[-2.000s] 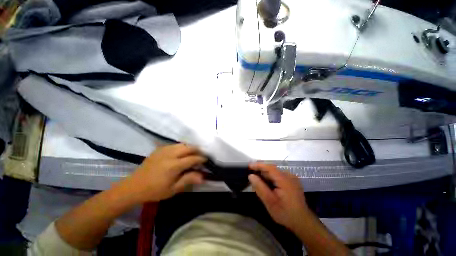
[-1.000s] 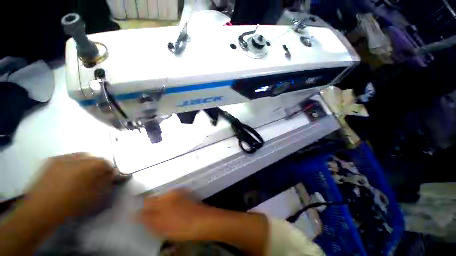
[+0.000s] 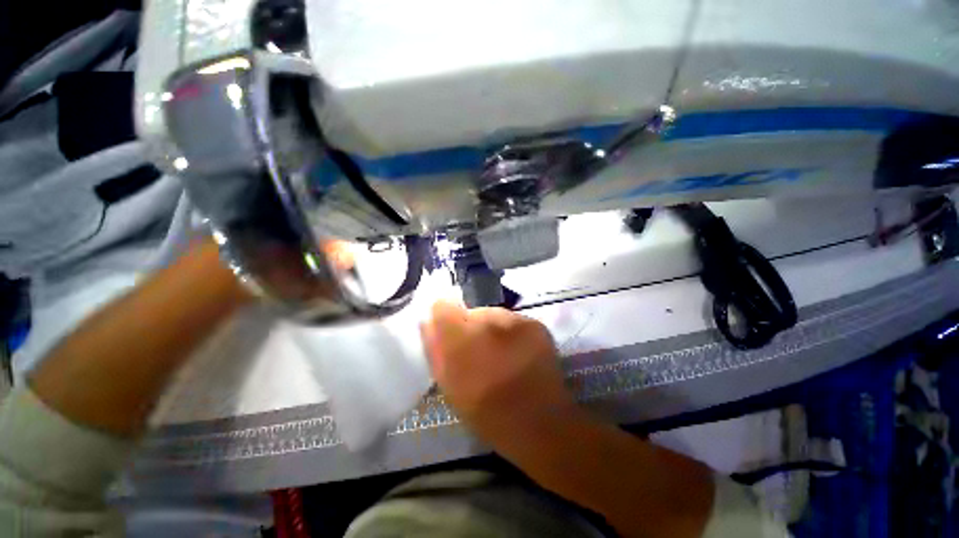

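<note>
A light grey fabric panel [image 3: 363, 384] lies under the machine head and hangs over the table's front edge. My right hand [image 3: 494, 357] is just in front of the needle area [image 3: 447, 252], fingers curled at the panel's right edge. My left hand [image 3: 216, 278] is left of the needle, over the fabric; the shiny curved guard [image 3: 252, 179] hides most of its fingers, so its hold cannot be told. A small black piece shows beside the grey block [image 3: 482, 284] near my right fingertips. The stitching point is hidden by glare and parts.
The white sewing machine head [image 3: 505, 79] fills the top. Black-handled shears [image 3: 749, 299] lie right of the needle. More grey panels with black patches [image 3: 100, 210] are piled at left. A ruler scale [image 3: 631, 373] runs along the front edge.
The view has come closer to the needle. Both hands, blurred in front of the machine before, are now at the needle area with the grey panel. The shears still lie right of the needle.
</note>
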